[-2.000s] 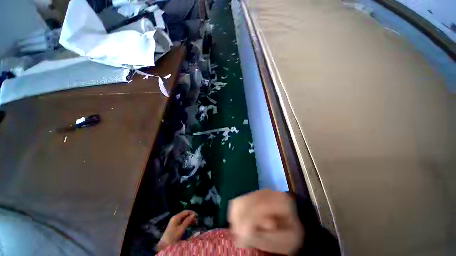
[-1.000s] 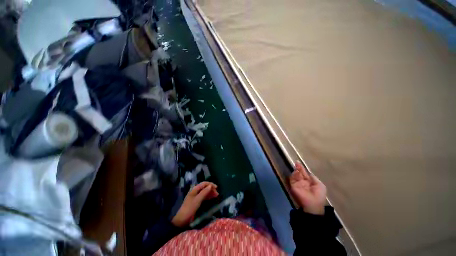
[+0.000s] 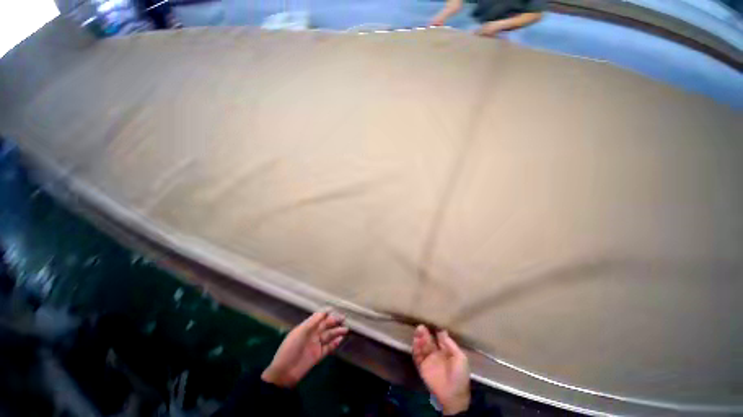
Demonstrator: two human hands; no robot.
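A wide tan fabric ply [image 3: 342, 163] covers the long table, with a thin pale selvedge along its near side. My left hand [image 3: 308, 348] is at the near edge, palm partly up, fingertips against the selvedge; blur hides whether they pinch it. My right hand [image 3: 444, 370] is a little to the right, palm up, fingertips bent at the same edge. It seems to pinch the cloth there. Long creases run from near my right fingertips across and to the right over the ply.
Across the table a person's hands and dark sleeve [image 3: 509, 10] are at the far edge of the cloth. The brown table edge [image 3: 236, 293] curves along the near side. The green floor [image 3: 155, 301] with pale scraps lies at the lower left.
The view has swung right from the aisle and scrap pile onto the cloth. My left hand has come from the aisle to the cloth edge near my right hand. Creases and the other person now show.
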